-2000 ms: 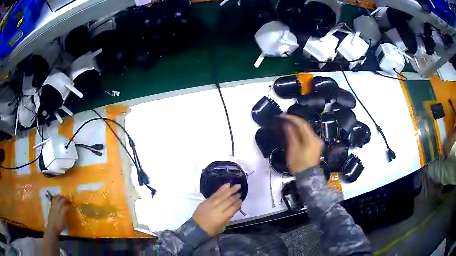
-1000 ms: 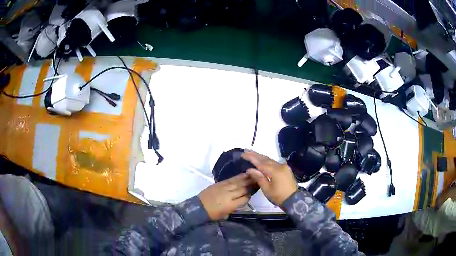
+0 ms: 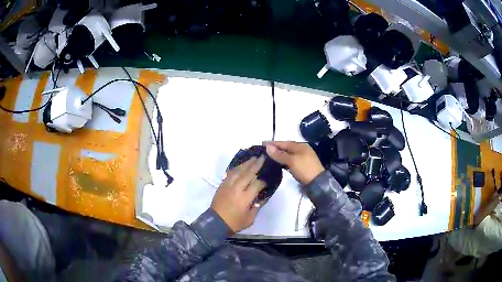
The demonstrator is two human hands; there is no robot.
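Note:
A round black camera unit (image 3: 271, 175) sits on the white work surface near the front edge. My left hand (image 3: 236, 195) lies over its left side with the fingers spread across it. My right hand (image 3: 294, 160) holds its upper right side with thumb and fingertips. A thin white antenna-like stick shows faintly left of the unit. The hands hide much of the unit, and I cannot tell its parts. A pile of black shells (image 3: 351, 146) lies to the right of my right hand. A black cable (image 3: 273, 110) runs from the back edge towards the unit.
A white housing (image 3: 71, 109) with a black pigtail cable (image 3: 160, 137) is on the orange-taped area at left. Another cable (image 3: 412, 160) lies right of the pile. White and black part-assembled cameras (image 3: 345, 55) stand along the green mat (image 3: 220, 63). Another person's arm shows at far right.
The right hand came from the shell pile to the unit. Since a second ago my hands have moved apart, the left flatter over the unit and the right at its upper edge. The view has shifted.

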